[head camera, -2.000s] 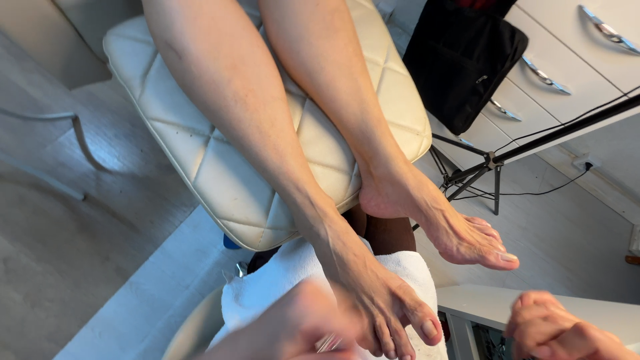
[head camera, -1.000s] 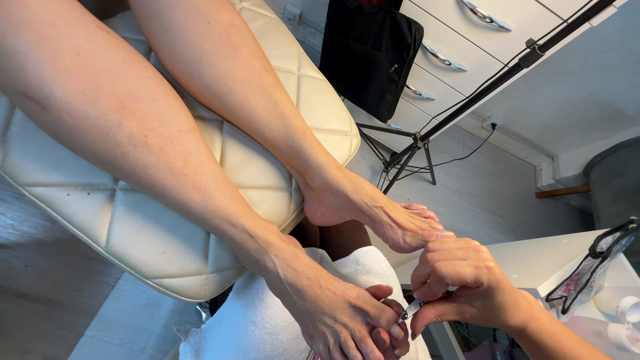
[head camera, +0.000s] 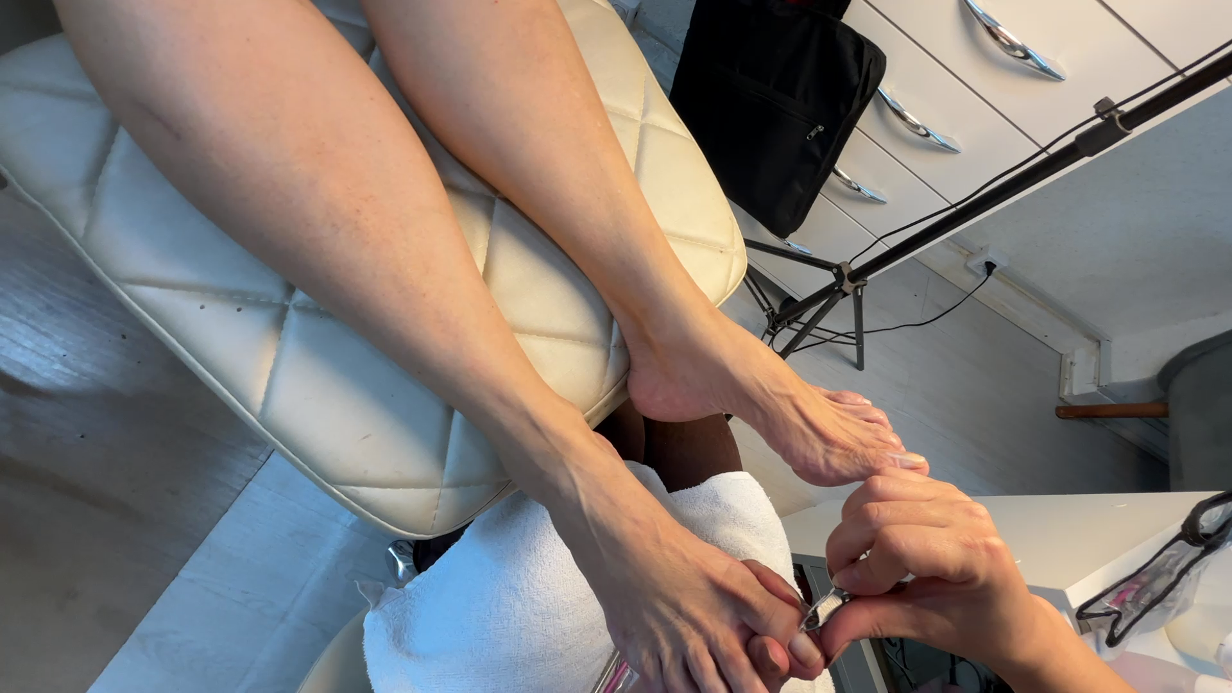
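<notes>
My right hand (head camera: 924, 558) grips a small metal nail clipper or nipper (head camera: 826, 606) between thumb and fingers, its tip at the big toe of another person's near foot (head camera: 664, 577). Fingertips of my left hand (head camera: 767, 657) show around that big toe, holding it; the rest of this hand is hidden under the foot. The near foot lies over a white towel (head camera: 481, 597) on my lap. Beyond my right hand, the person's other foot (head camera: 818, 423) extends past the edge of a cream quilted leather seat (head camera: 366, 414), on which both legs rest.
A black bag (head camera: 770, 115) hangs before white drawers (head camera: 962, 144). A black tripod stand (head camera: 847, 279) with a cable stands on the floor behind the feet. At right are a white cabinet top (head camera: 1020, 529), a clear pouch with black trim (head camera: 1145, 587) and part of a grey chair (head camera: 1203, 414).
Two seconds ago my hands were apart, the right one away from the near foot. Since then the right hand has come to its big toe with the metal tool. The view has shifted.
</notes>
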